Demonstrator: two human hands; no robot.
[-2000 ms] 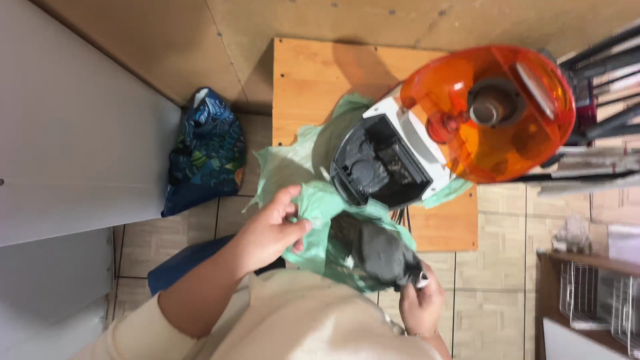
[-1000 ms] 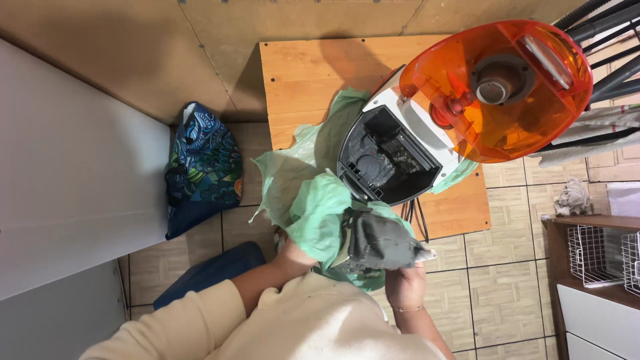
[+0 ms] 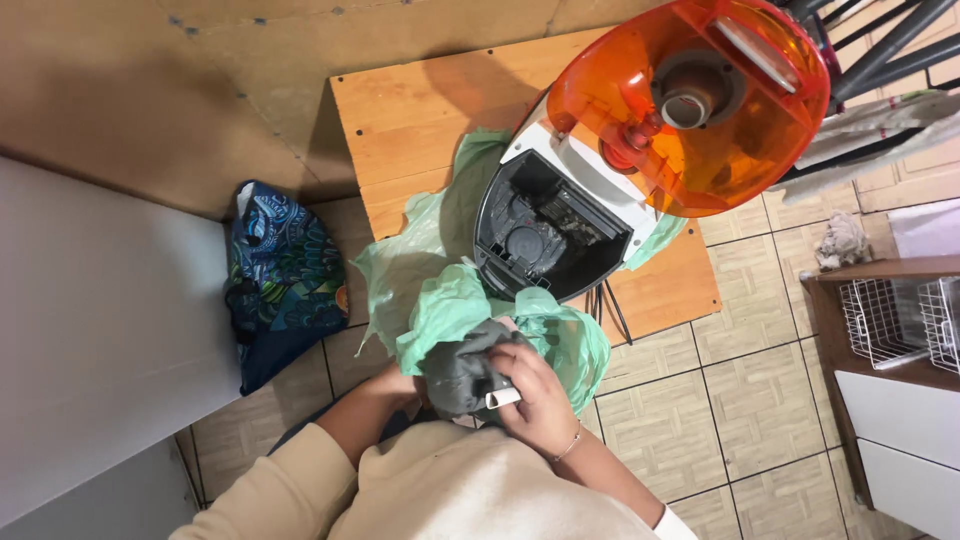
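My right hand [image 3: 531, 394] grips a dark grey cloth vacuum-cleaner bag [image 3: 459, 371], its fingers around a white strip [image 3: 502, 397] at the bag's edge. Partly hidden behind the grey bag and a fold of green plastic, my left hand [image 3: 401, 388] is low at the left; what its fingers hold cannot be seen. A green plastic bag [image 3: 577, 352] lies bunched around the grey one and spreads under the vacuum cleaner. The cleaner's dark dust compartment [image 3: 529, 240] is uncovered and dusty, and its transparent orange lid [image 3: 600, 90] stands raised.
The cleaner stands on a wooden board [image 3: 405, 112], with a black cord [image 3: 616, 311] hanging over its edge. A patterned blue bag [image 3: 289, 277] leans by a white panel [image 3: 112, 322] at the left. Wire baskets [image 3: 881, 322] sit in a cabinet [image 3: 832, 345] at the right, near black tubes [image 3: 892, 67].
My right hand has moved from the grey bag's right end onto its top. The grey bag has shifted left, and the green plastic stands open to its right.
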